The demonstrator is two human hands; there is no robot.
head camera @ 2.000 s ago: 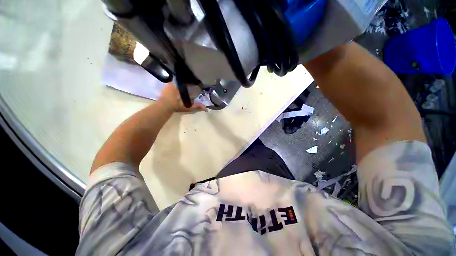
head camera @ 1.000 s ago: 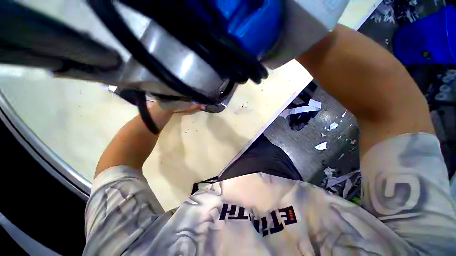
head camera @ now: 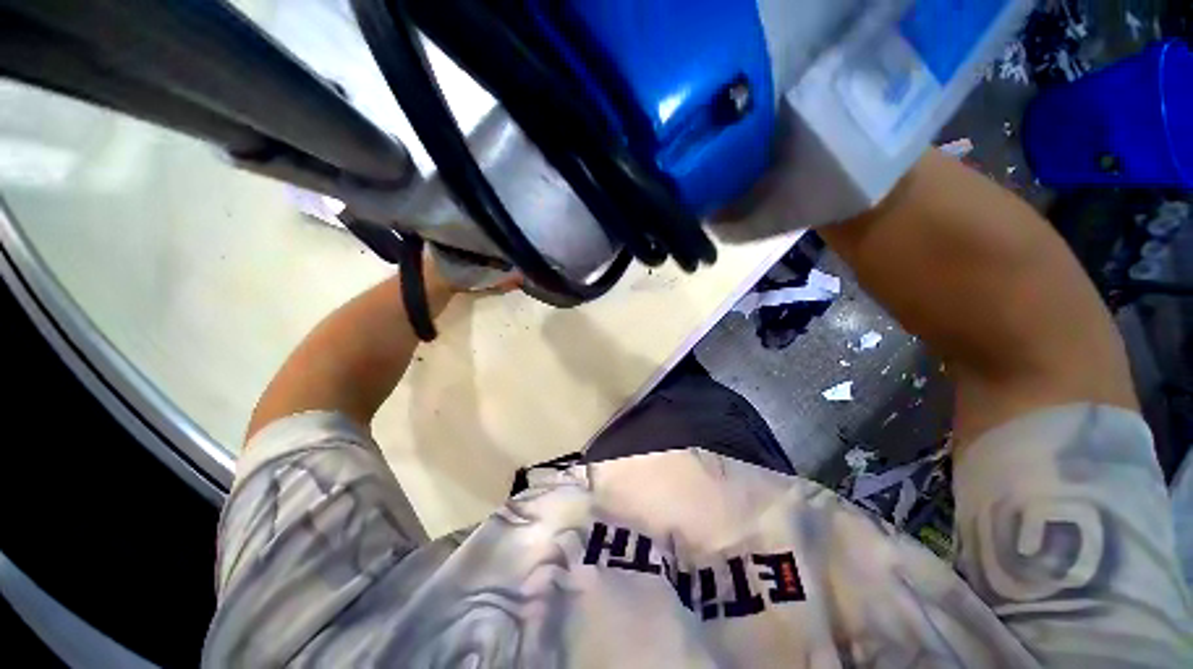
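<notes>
The blue and silver motor body of the cutting machine (head camera: 693,111) fills the upper middle of the view. Black cable (head camera: 451,170) loops around it, and a long dark and silver tube (head camera: 209,92) runs to the upper left. My left hand (head camera: 458,277) is mostly hidden under the machine; only a small part near the wrist and a fingertip show. My right forearm reaches up behind the motor body, and my right hand is hidden. A small bit of pale lilac paper (head camera: 314,205) shows left of the machine. The blade and base plate are hidden.
The cream-white table (head camera: 523,379) has a metal rail (head camera: 144,416) curving along its left side. Right of the table edge, black and white scraps (head camera: 794,298) lie on the dark floor. A blue bin (head camera: 1112,120) stands at the upper right.
The machine has swung across the view and now covers the gold-brown block, the base plate and most of the paper. My left hand is more hidden. The right forearm has shifted slightly.
</notes>
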